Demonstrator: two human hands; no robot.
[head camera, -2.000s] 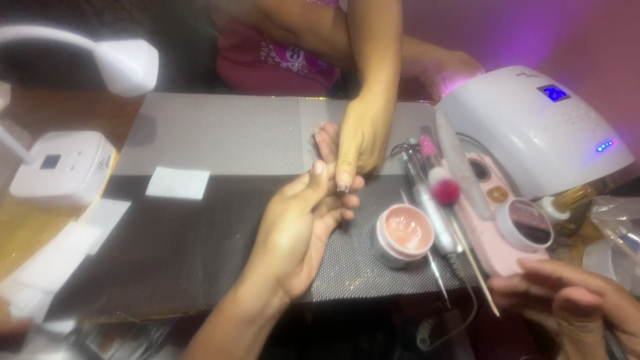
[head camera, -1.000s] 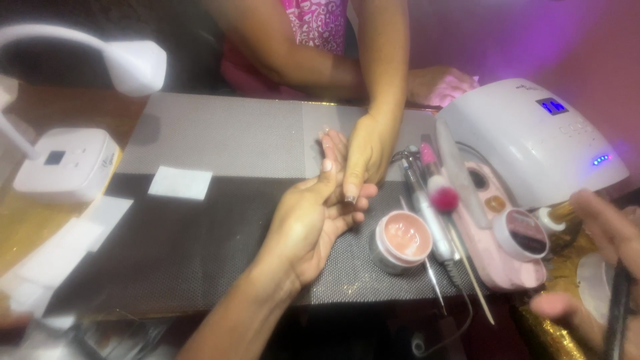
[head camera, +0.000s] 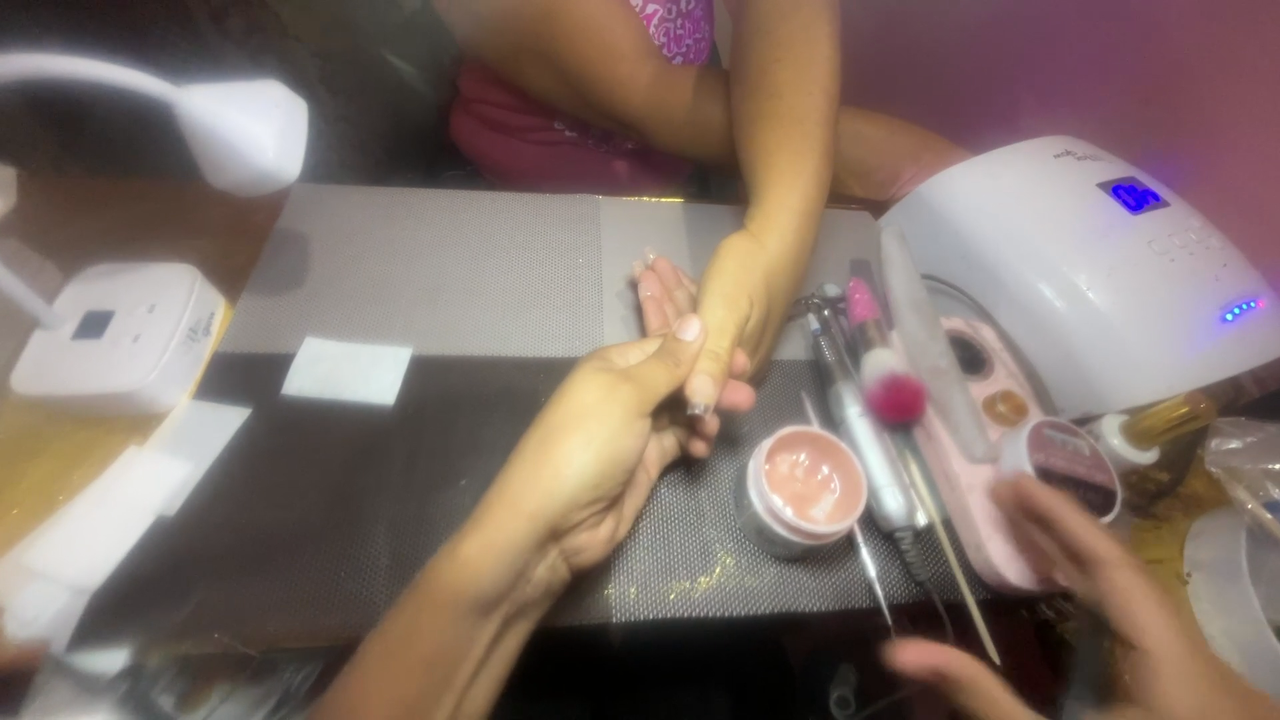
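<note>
My left hand (head camera: 610, 430) grips the hand of a person (head camera: 740, 290) across the table, with that person's thumb on top, a clear-tipped nail on it. An open jar of pink gel (head camera: 812, 478) stands just right of my left wrist. Blurred at the lower right is my right hand (head camera: 1110, 600), thumb and fingers spread around a dark, slim shape that cannot be made out. Near it lie a thin wooden stick (head camera: 950, 560), a metal-tipped tool (head camera: 872, 580), a silver nail drill handpiece (head camera: 865, 450) and a brush with a pink tuft (head camera: 895, 398).
A white nail lamp (head camera: 1070, 270) stands at the right; the person's other arm runs behind it. A pink tray (head camera: 960, 500) holds a lidded jar (head camera: 1075, 470) and a nail file (head camera: 925, 340). At the left are a white desk lamp (head camera: 245, 135), its base (head camera: 120, 330) and white wipes (head camera: 347, 371).
My right hand has moved about at the right edge, by the pink tray. My left hand keeps its grip on the person's hand. The person's other hand, seen before beside the nail lamp, is now hidden.
</note>
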